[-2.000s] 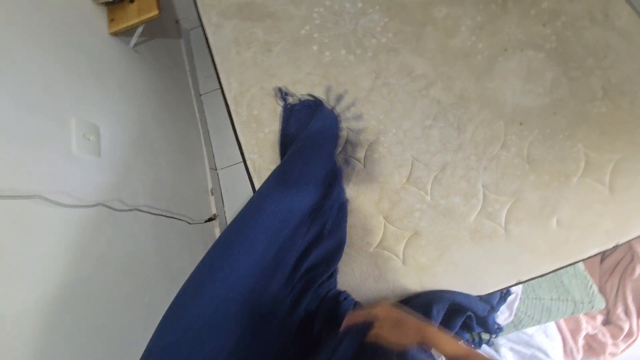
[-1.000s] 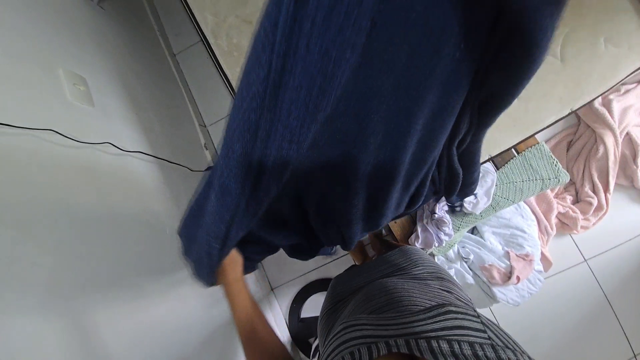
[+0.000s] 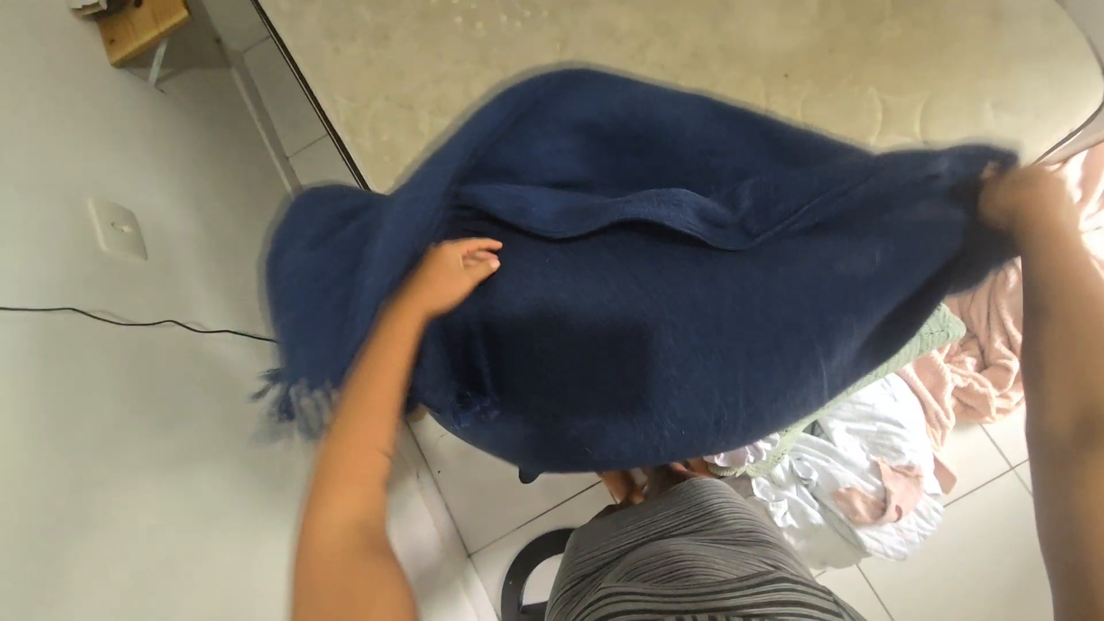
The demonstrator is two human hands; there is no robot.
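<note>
A large navy blue fringed blanket (image 3: pixel 690 319) is spread in the air in front of me, partly over the edge of a beige quilted mattress (image 3: pixel 862 69). My left hand (image 3: pixel 453 274) lies against the cloth left of the middle, its fingers extended and slightly curled; they do not appear closed on the fabric. At the right, my right hand (image 3: pixel 1022 198), blurred, grips a bunched edge of the blanket. Tassels hang at the blanket's lower left, beside my left forearm.
A white wall with a switch plate (image 3: pixel 118 228) and a dark cable (image 3: pixel 155 323) stands at left, below a wooden shelf (image 3: pixel 142 30). Pink cloth (image 3: pixel 987 345), white cloths (image 3: pixel 880 466) and a green textile (image 3: pixel 936 332) lie at right. A black curved object (image 3: pixel 522 561) is near my legs.
The blanket, lying on the mattress two seconds ago and raised one second ago, is now stretched sideways. My right hand has come into view at the right, holding its edge.
</note>
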